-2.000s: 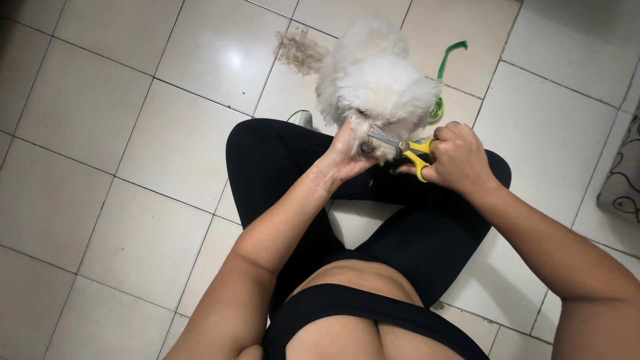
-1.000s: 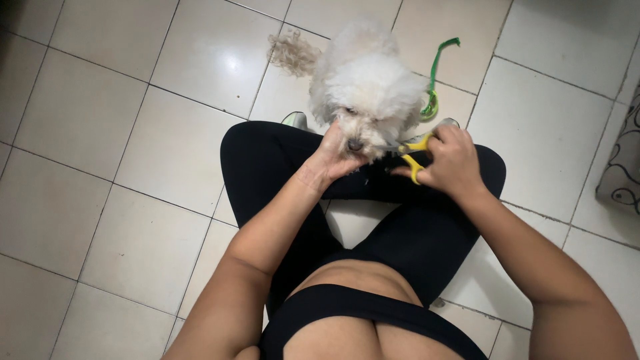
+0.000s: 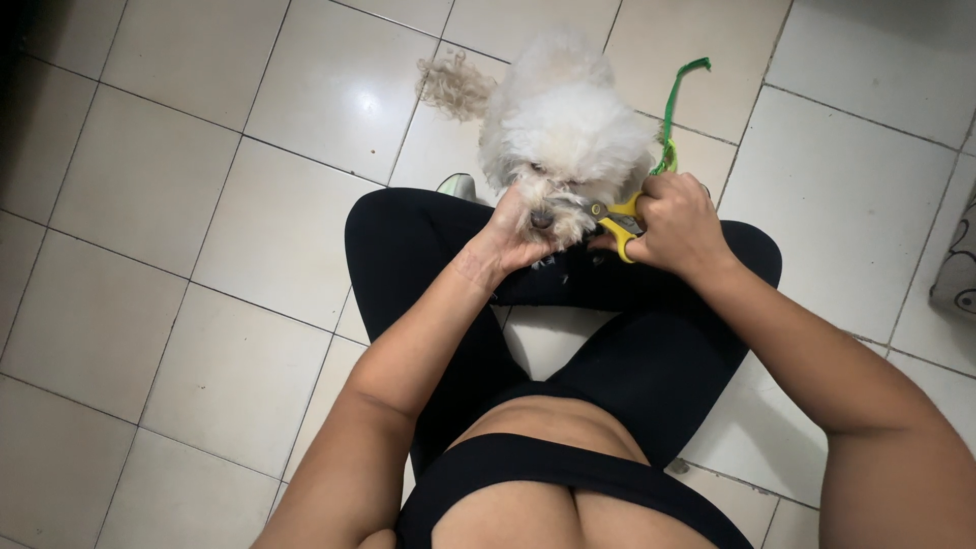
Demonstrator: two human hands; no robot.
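A fluffy white dog (image 3: 576,122) faces me at my crossed legs, its dark nose pointing down toward my lap. My left hand (image 3: 518,229) cups its muzzle and chin from the left and below. Scissors with yellow handles (image 3: 627,240) are in my right hand (image 3: 679,225), fingers through the loops. Their metal blades lie against the fur at the side of the muzzle, beside the nose, and are partly hidden in it. A few loose bits of pale fur rest on my black leggings beneath the chin.
Cut curly fur (image 3: 455,85) lies in a pile on the tiled floor, left of the dog. A green strap (image 3: 672,99) lies to its right. Part of a shoe (image 3: 457,185) shows by my left knee. A patterned grey object (image 3: 957,263) stands at the right edge.
The scissors have moved left from beside the dog's face into the muzzle fur since one second ago. My left hand stays at the muzzle.
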